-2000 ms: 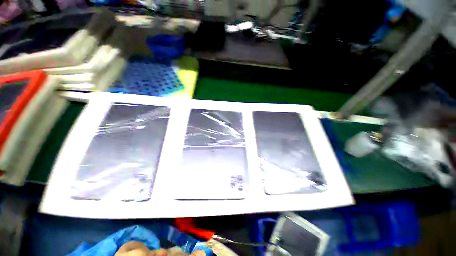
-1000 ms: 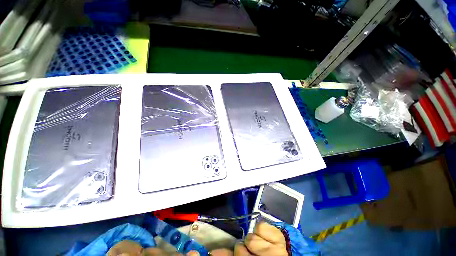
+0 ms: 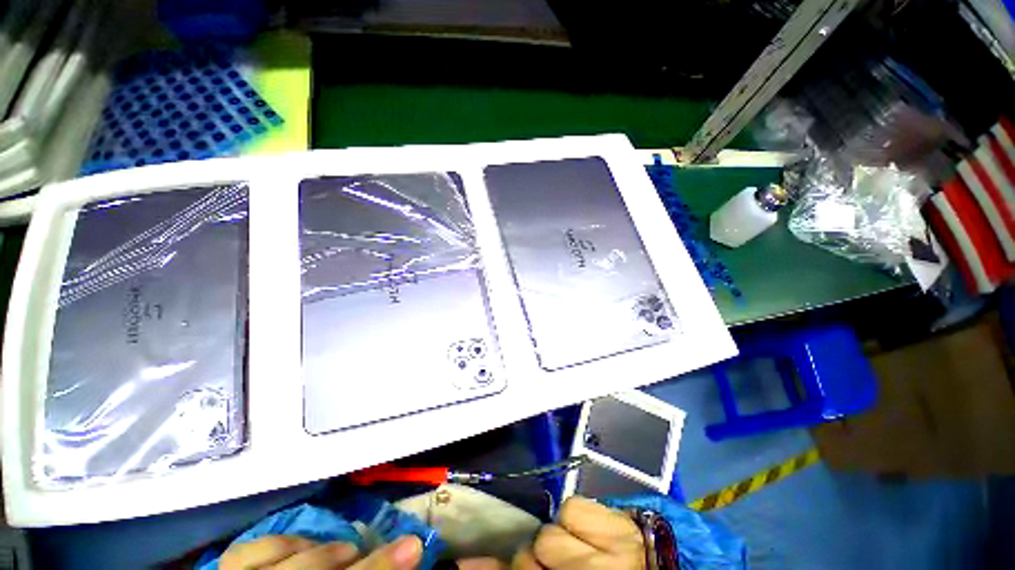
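A white foam tray (image 3: 274, 334) holds three grey tablets, backs up. Wrinkled clear film covers the left tablet (image 3: 150, 323) and is folded over the upper half of the middle tablet (image 3: 390, 356). The right tablet (image 3: 581, 262) shows its camera area. My left hand (image 3: 323, 553) is at the bottom edge, partly cut off, pinching a piece of blue film (image 3: 429, 539). My right hand (image 3: 590, 539) is beside it with curled fingers; its fingertips are cut off, so any small item in it is hidden. A red-handled thin tool (image 3: 403, 475) lies by the tray's near edge.
A blue sheet with black dots (image 3: 184, 111) lies behind the tray at left, near stacked white trays (image 3: 45, 111). Blue scraps (image 3: 696, 228), a white bottle (image 3: 743, 217) and clear bags (image 3: 863, 212) are at right. Below are a smaller tray (image 3: 674, 440) and blue stool (image 3: 835, 379).
The view has steadied and shifted over the tray. Both hands show at the bottom now. The dotted blue strip by my left hand has moved down and shows less.
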